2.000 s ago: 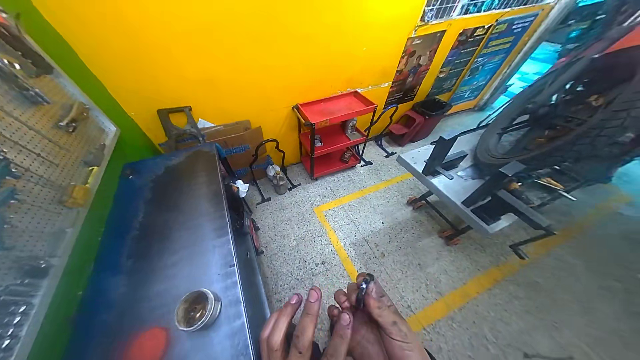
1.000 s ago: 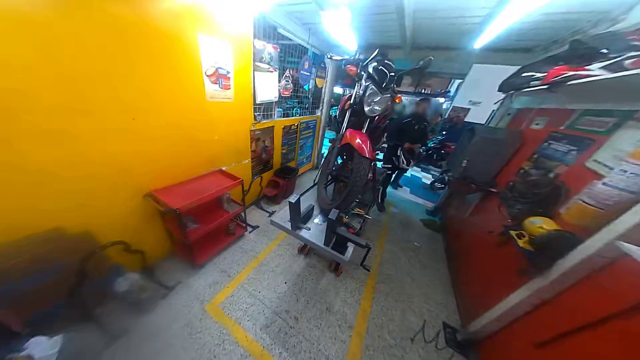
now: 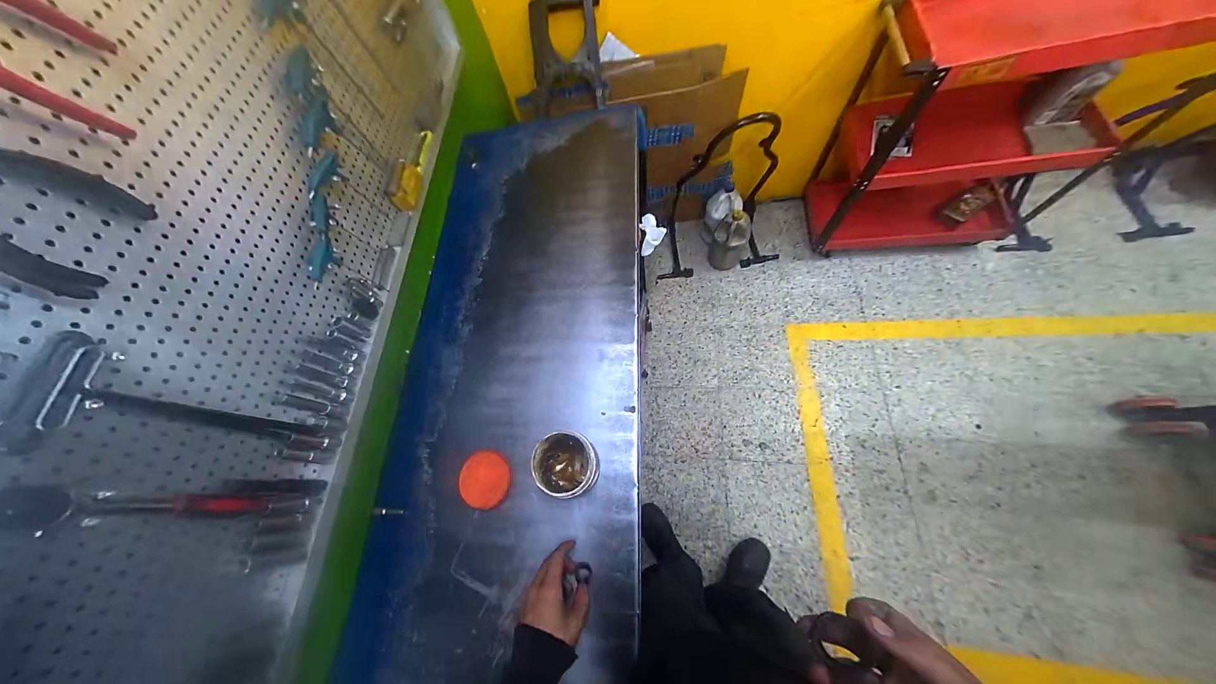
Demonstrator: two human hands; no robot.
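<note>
My left hand [image 3: 554, 600] is over the metal workbench [image 3: 560, 313], its fingers around a small dark ring-like part [image 3: 581, 573]. Just beyond it on the bench stands an uncovered jar of brown grease [image 3: 564, 465], with an orange lid [image 3: 484, 480] lying to its left. At the bottom right, over the floor, my right hand [image 3: 883, 641] grips a dark ring-shaped metal part [image 3: 836, 635] between thumb and fingers; its lower part is cut off by the frame edge.
A pegboard [image 3: 218, 237] with wrenches, pliers and screwdrivers lines the left. Past the bench stand cardboard [image 3: 679, 95], bottles [image 3: 730, 237] and a black metal stand [image 3: 676, 209]. A red shelf cart [image 3: 997, 142] is against the yellow wall. Wheels [image 3: 1154, 418] show at the right edge.
The view has swung from the motorcycle back down to the bench. Two seconds ago my hands were close together by the bench edge; now they are apart, the left over the bench.
</note>
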